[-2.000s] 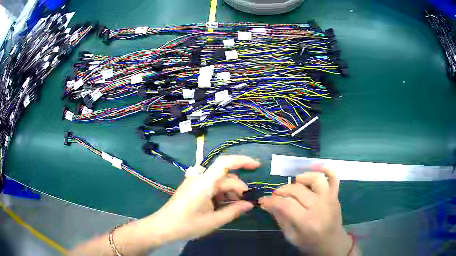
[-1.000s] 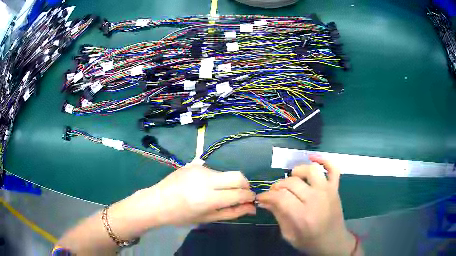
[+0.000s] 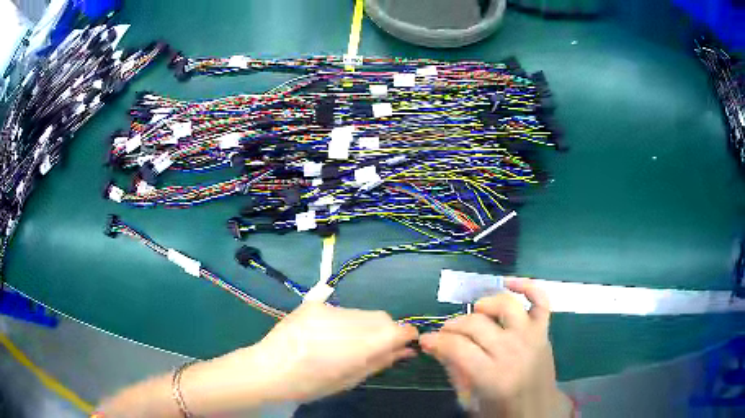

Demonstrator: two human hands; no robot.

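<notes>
A wire harness (image 3: 237, 292) lies at the front table edge, with a small black plug at its left end, a white label, and a second short black plug branch (image 3: 249, 257). My left hand (image 3: 339, 347) pinches a small dark part of the harness at its fingertips. My right hand (image 3: 494, 343) meets it there, thumb and finger closed on the same spot. The fingers hide most of the part; I cannot tell its shape. Yellow and black wires run just behind the fingertips.
A large harness pile (image 3: 343, 143) with white labels lies behind. A white strip (image 3: 604, 296) lies at front right, under my right fingers. A dense harness bundle (image 3: 57, 114) is at left, another (image 3: 723, 90) at far right. A round grey object (image 3: 437, 37) stands at the back.
My left fingers, spread two seconds ago around a black part, have closed together at my right fingertips. The table and pile show slightly lower in view than one second ago.
</notes>
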